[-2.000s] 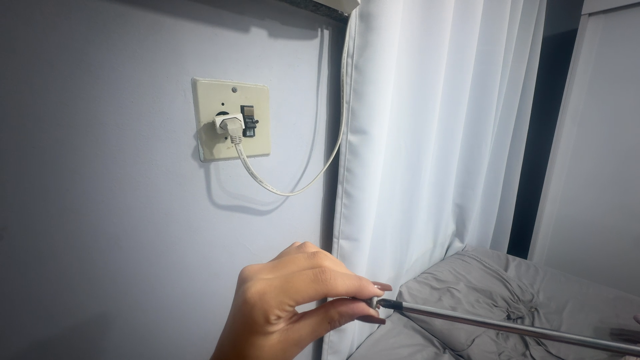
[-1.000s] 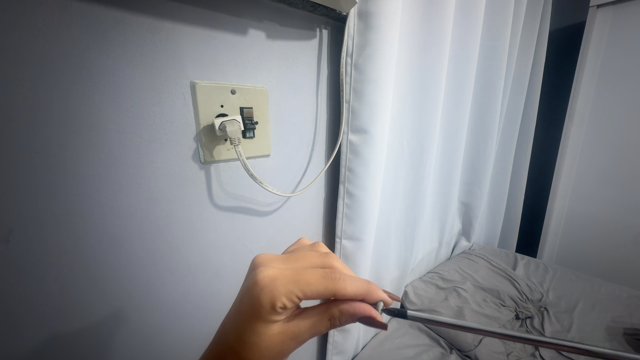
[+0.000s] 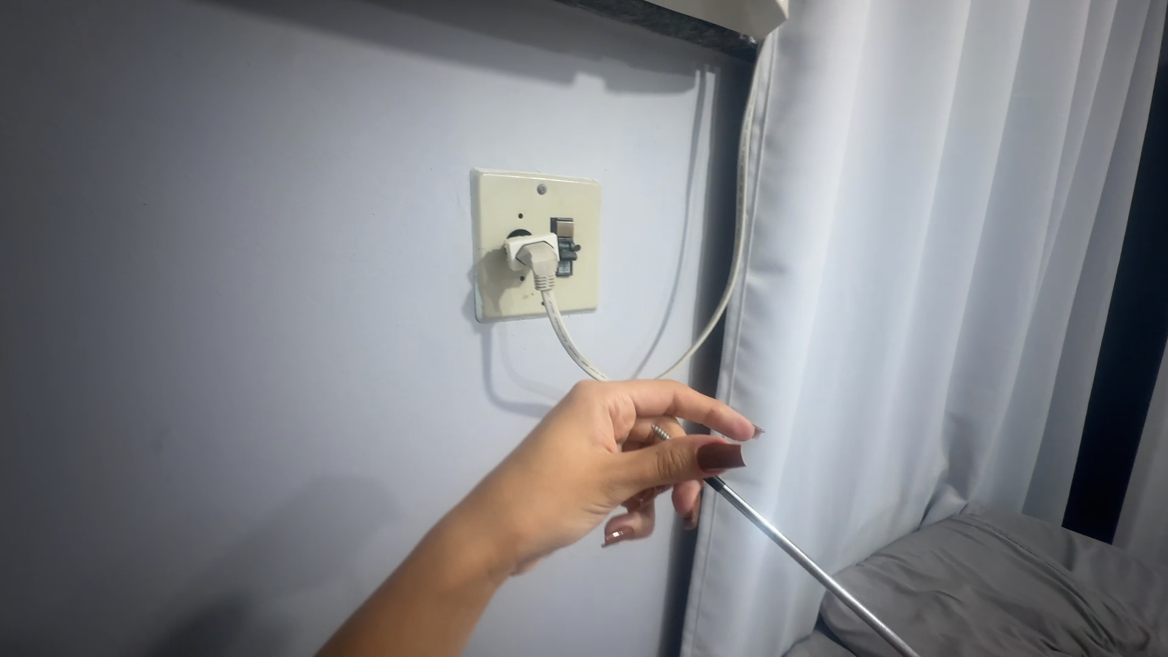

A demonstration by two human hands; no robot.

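My left hand [image 3: 630, 456] is below and right of the wall outlet plate, its thumb and fingers closed around the tip end of a long metal screwdriver shaft [image 3: 812, 566]. A threaded screw [image 3: 661, 432] pokes out between the fingers; its head is hidden behind the thumb. The shaft runs down to the right and leaves the frame, its handle out of sight. My right hand is not in view. The cream outlet plate [image 3: 584, 297] has a screw [image 3: 542, 190] at its top, a white plug [image 3: 540, 258] in its left socket and a dark switch-like part [image 3: 566, 246] on its right.
A white cord [image 3: 742, 210] loops from the plug up to a shelf-like edge [image 3: 675, 27] above. A white curtain [image 3: 867, 274] hangs at the right. Grey crumpled bedding or a cushion [image 3: 985, 584] lies at the lower right.
My left hand has risen toward the outlet plate and turned, so the screw's threads now point up and left. The shaft slopes more steeply. The view has shifted somewhat.
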